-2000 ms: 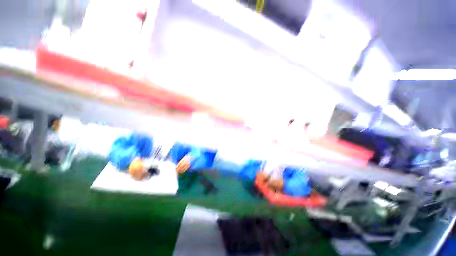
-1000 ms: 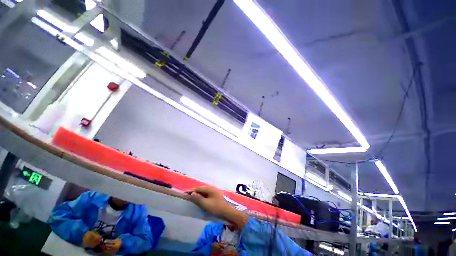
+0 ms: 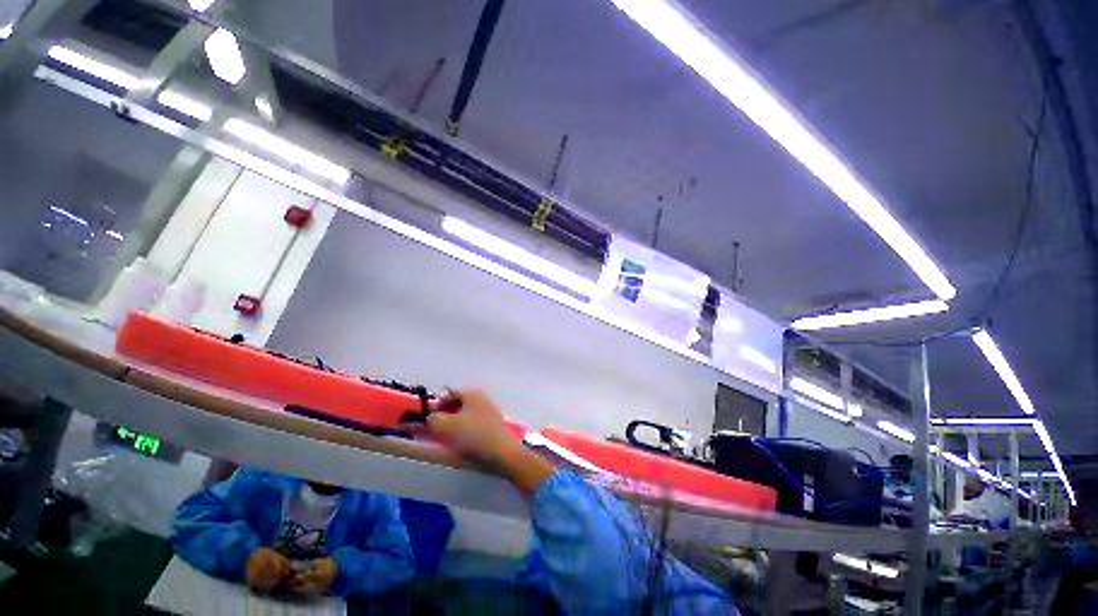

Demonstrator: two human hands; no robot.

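Observation:
My right hand (image 3: 472,431), bare with a blue sleeve, reaches up from the lower right to the rim of the long orange-red bin (image 3: 259,371) on the raised shelf. Its fingertips are closed on a small black part (image 3: 421,404) at the rim; the part's exact shape is unclear. More small dark parts show just above the rim. A long dark strip (image 3: 343,421) lies on the shelf edge below the bin. My left hand is out of the picture.
A second orange-red bin (image 3: 662,469) and a black box-like object (image 3: 801,481) stand further right on the shelf (image 3: 241,436). Below it, a person in a blue smock (image 3: 295,529) works at a white board (image 3: 211,592). Clear plastic (image 3: 108,499) is at lower left.
My right hand has moved from the shelf edge up and left to the bin rim, and a small black part now shows at its fingertips. The view has shifted slightly.

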